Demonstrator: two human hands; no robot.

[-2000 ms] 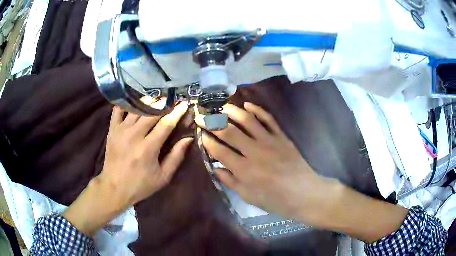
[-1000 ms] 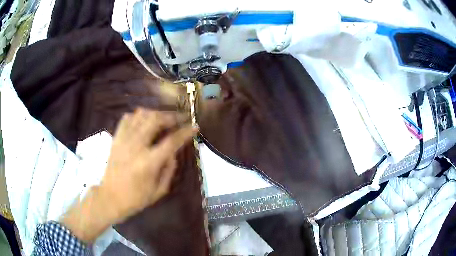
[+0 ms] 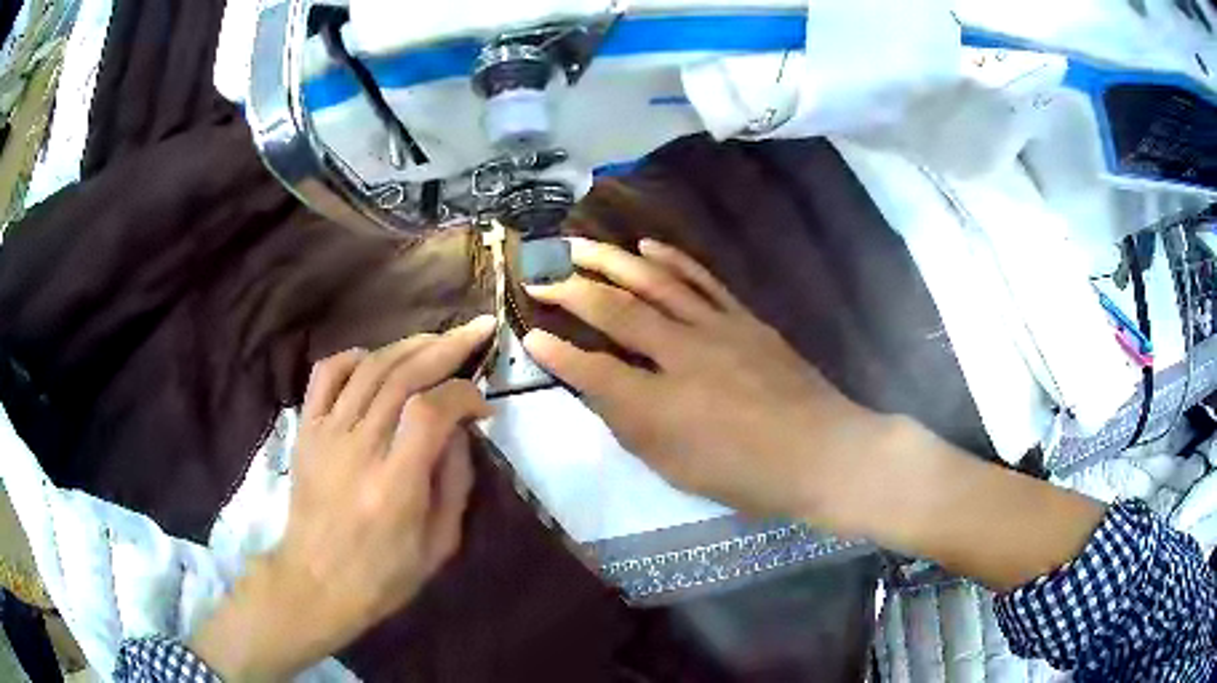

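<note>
The dark brown padded panel (image 3: 174, 307) lies on both sides of the presser foot (image 3: 497, 240) of the white sewing machine (image 3: 641, 114). My left hand (image 3: 380, 494) grips the panel's edge with thumb and forefinger just below the foot. My right hand (image 3: 721, 387) lies on the right-hand brown fabric, fingers spread, fingertips beside the small grey block (image 3: 545, 260). The two fabric edges part between my hands, and a narrow strip of the needle plate (image 3: 518, 363) shows there. Cloth under my right palm is hidden.
The grey ruler strip (image 3: 734, 554) runs along the table's front edge. White cloth (image 3: 888, 80) is draped over the machine arm. White pieces (image 3: 988, 294) lie to the right, with pink and blue pens (image 3: 1128, 334) beyond. White quilted fabric (image 3: 107, 574) is at lower left.
My right hand, out of view one second ago, is back on the fabric right of the foot. My left hand has moved slightly down and holds the edge. The right panel's lower part has shifted.
</note>
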